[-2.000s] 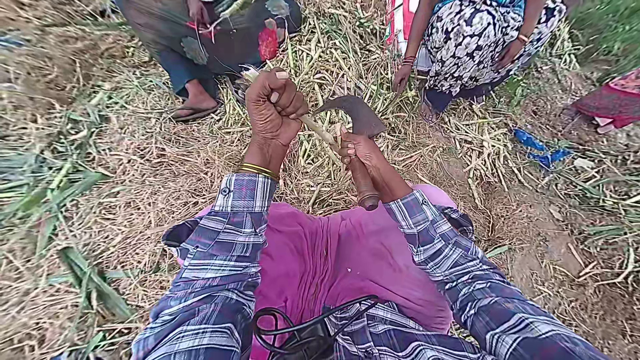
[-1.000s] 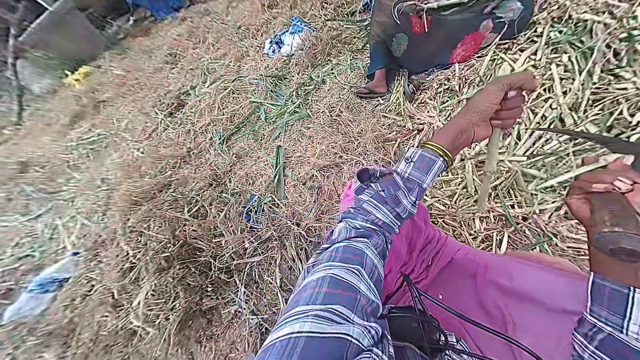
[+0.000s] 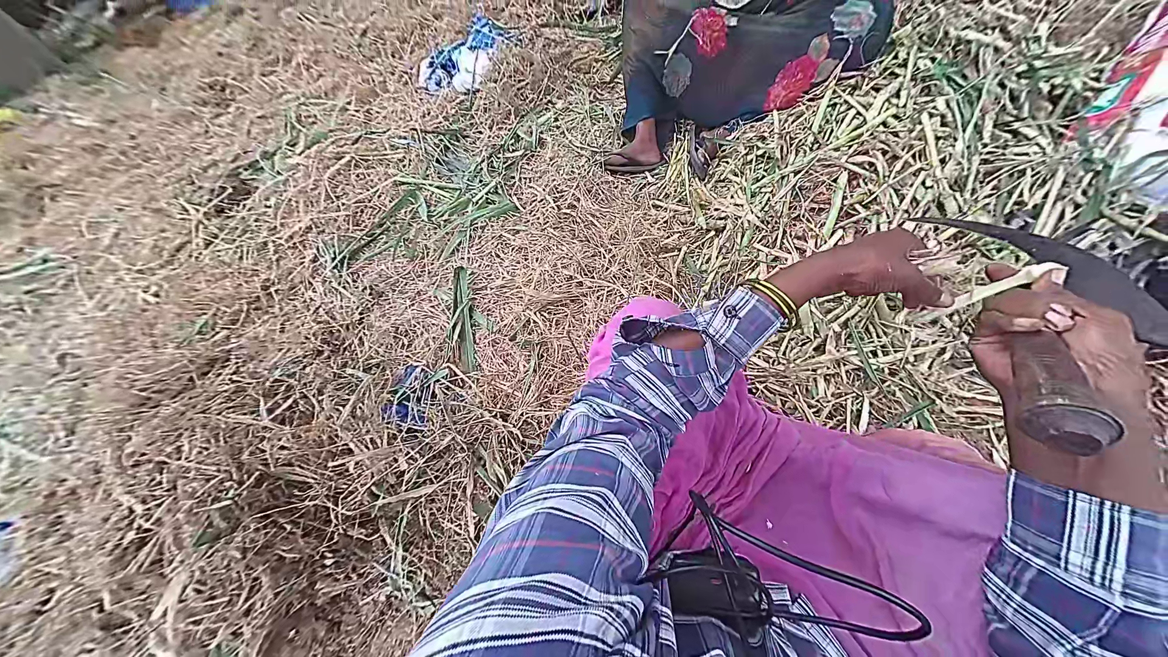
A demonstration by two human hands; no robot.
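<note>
My right hand [image 3: 1100, 342] is closed around the wooden handle of a sickle [image 3: 1063, 397], whose butt faces me. Its dark curved blade [image 3: 1086, 274] runs behind my fingers, the thin tip reaching left above my left hand. A short pale stalk piece [image 3: 990, 290] lies across between my hands, one end at my right thumb. My left hand [image 3: 890, 269], with yellow bangles at the wrist, has a fingertip at the stalk's lower left part; whether it grips the stalk is unclear. Cut stalks [image 3: 876, 338] lie beneath both hands.
A person in a dark floral skirt [image 3: 748, 64] is in front, one sandalled foot [image 3: 639, 151] on the straw. Dry straw [image 3: 301, 365] covers the ground at left, with blue-white plastic [image 3: 461, 59] and a blue scrap [image 3: 411, 397]. A black cable [image 3: 821, 575] lies over my pink cloth [image 3: 867, 511].
The view has swung left since the first frame. My left hand held a stalk upright one second ago; now a pale stalk slants between my hands. The sickle has stayed in my right hand.
</note>
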